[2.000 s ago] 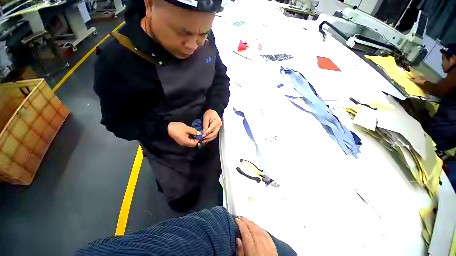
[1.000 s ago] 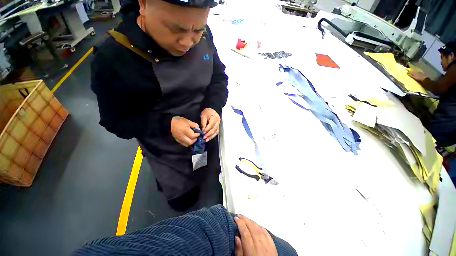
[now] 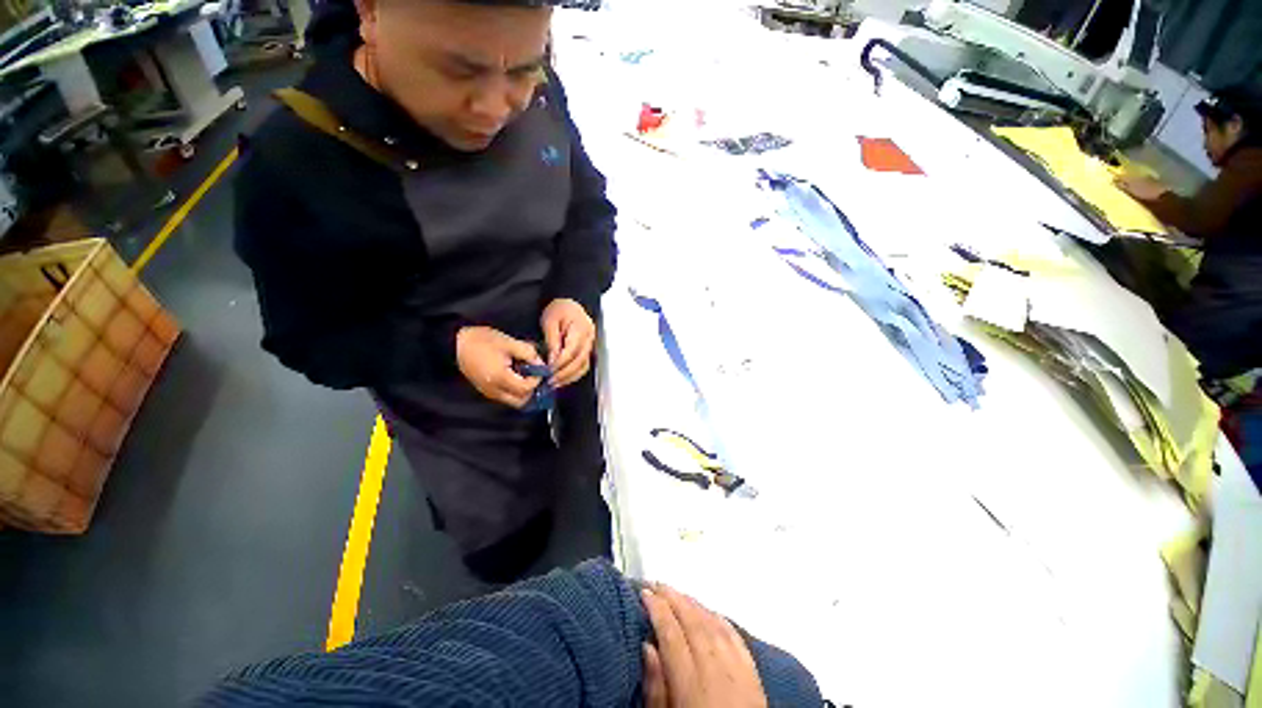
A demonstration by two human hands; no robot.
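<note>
My left hand (image 3: 703, 653) lies on my dark ribbed sleeve (image 3: 485, 639) at the bottom centre, partly cut off by the lower edge; it holds no object. My right hand is not visible. Black-and-yellow pliers (image 3: 696, 463) lie on the white table (image 3: 830, 553) beyond my arm, at the lower end of a narrow blue strap (image 3: 673, 342). A person in a dark apron (image 3: 464, 228) stands at the table's left edge and holds a small dark blue piece (image 3: 537, 392) in the fingertips of both hands.
Blue-grey strips (image 3: 879, 293) lie mid-table, with an orange-red swatch (image 3: 889, 155) behind. Stacked yellow and grey panels (image 3: 1107, 374) line the right side. Another person (image 3: 1225, 208) is at the far right. An orange-tan crate (image 3: 76, 387) stands on the floor at left.
The small white square that hung below the blue piece one second ago now shows only as a thin edge. The view has shifted slightly. My left hand stays on the sleeve.
</note>
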